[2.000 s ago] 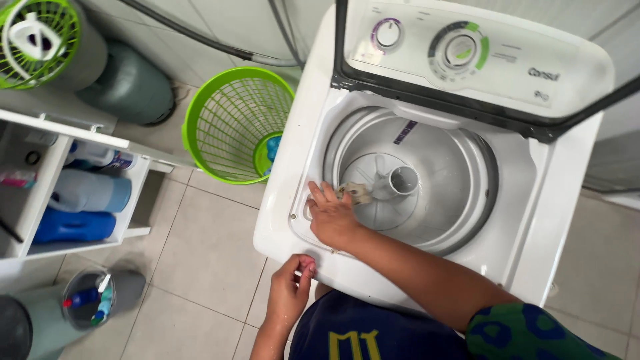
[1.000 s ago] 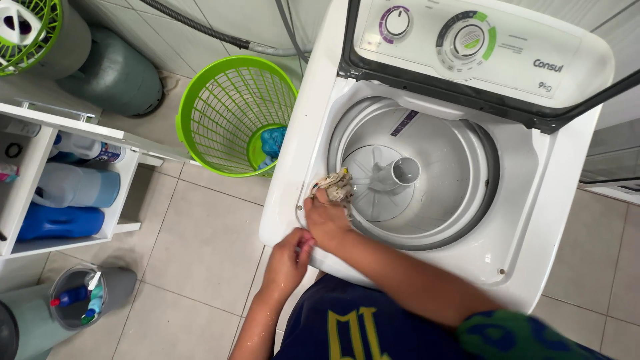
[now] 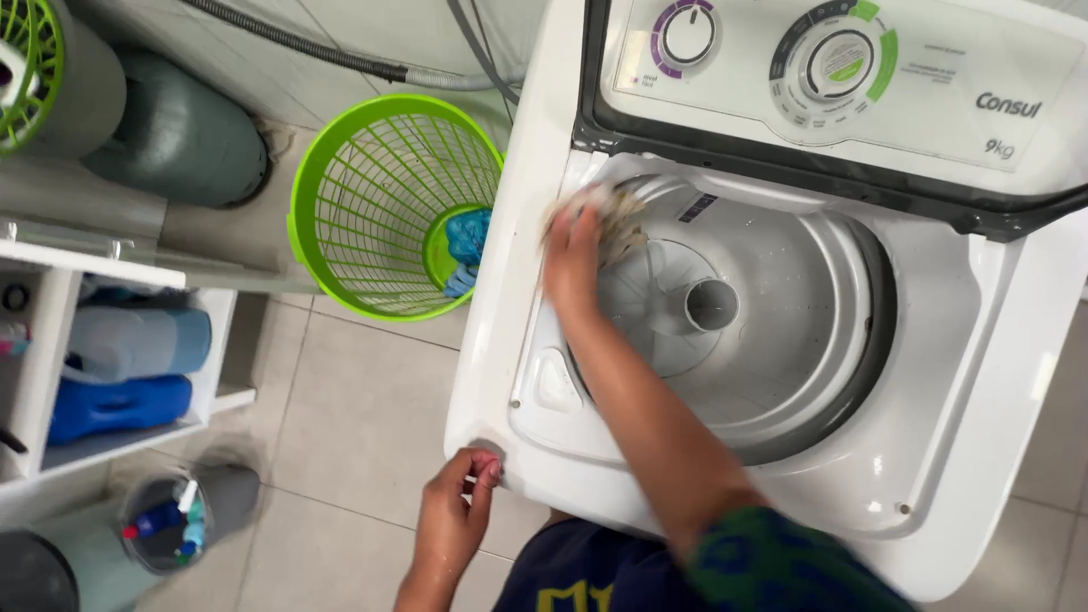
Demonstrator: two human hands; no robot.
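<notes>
A white Consul top-loading washing machine (image 3: 943, 399) stands with its lid raised, its metal drum (image 3: 782, 306) in sight. My right hand (image 3: 574, 255) grips a crumpled beige cloth (image 3: 625, 225) at the upper left rim of the drum opening; the hand and cloth are blurred. Below and to the left, my left hand (image 3: 467, 493) is beside the machine's front left corner, its fingers curled together with no object seen between them. Water drops show on the left wrist.
Left of the machine stands a green plastic laundry basket (image 3: 395, 110) with blue items (image 3: 467, 238) at its bottom. Further left are a white shelf (image 3: 223, 340) with bottles, a grey gas cylinder (image 3: 183, 136) and a bin (image 3: 161, 561) holding containers. A hose (image 3: 297, 47) runs along the wall.
My right hand has moved with the cloth up along the machine's left side, from the lower left of the opening. My left hand, close to the right one a second ago, is now apart from it.
</notes>
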